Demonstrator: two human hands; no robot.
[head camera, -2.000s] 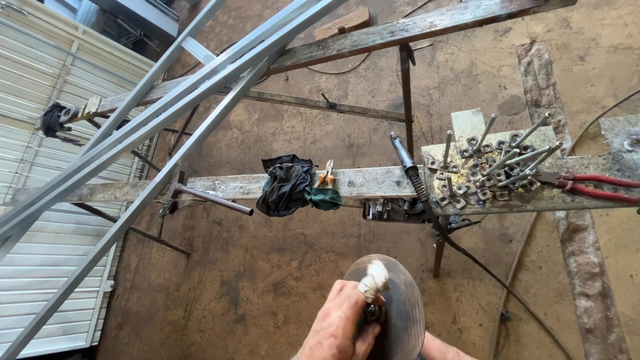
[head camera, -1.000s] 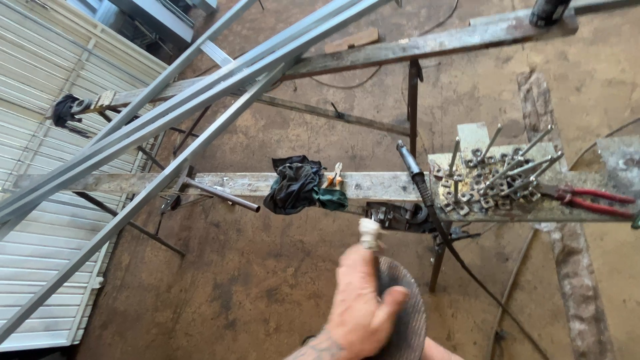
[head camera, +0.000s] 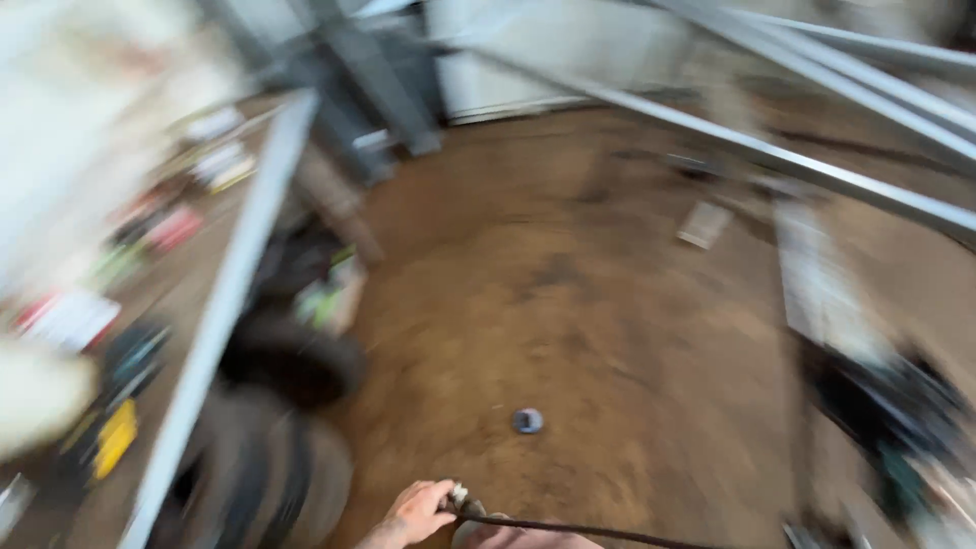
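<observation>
At the bottom edge, my left hand (head camera: 418, 512) has its fingers closed around a small whitish-tipped object (head camera: 457, 494), too blurred to name. A dark cable or hose (head camera: 587, 528) runs from beside that hand to the right. Just right of the hand, a blurred pinkish shape (head camera: 526, 540) is cut off by the frame; it may be part of my right hand or arm, and what it holds cannot be seen. On the brown floor ahead lies a small round blue-grey object (head camera: 527, 420).
At left, a cluttered bench (head camera: 191, 252) has a pale metal edge, with tyre-like round shapes (head camera: 282, 465) beneath. Metal bars (head camera: 732, 141) cross the upper right. At right, a dark cloth bundle (head camera: 884, 396) rests on a long beam (head camera: 823, 290). A pale block (head camera: 704, 225) is on the floor.
The view has swung far to the left. My left hand is now low in the frame, beside a dark cable. The large round disc seen at my hands before is no longer plainly visible.
</observation>
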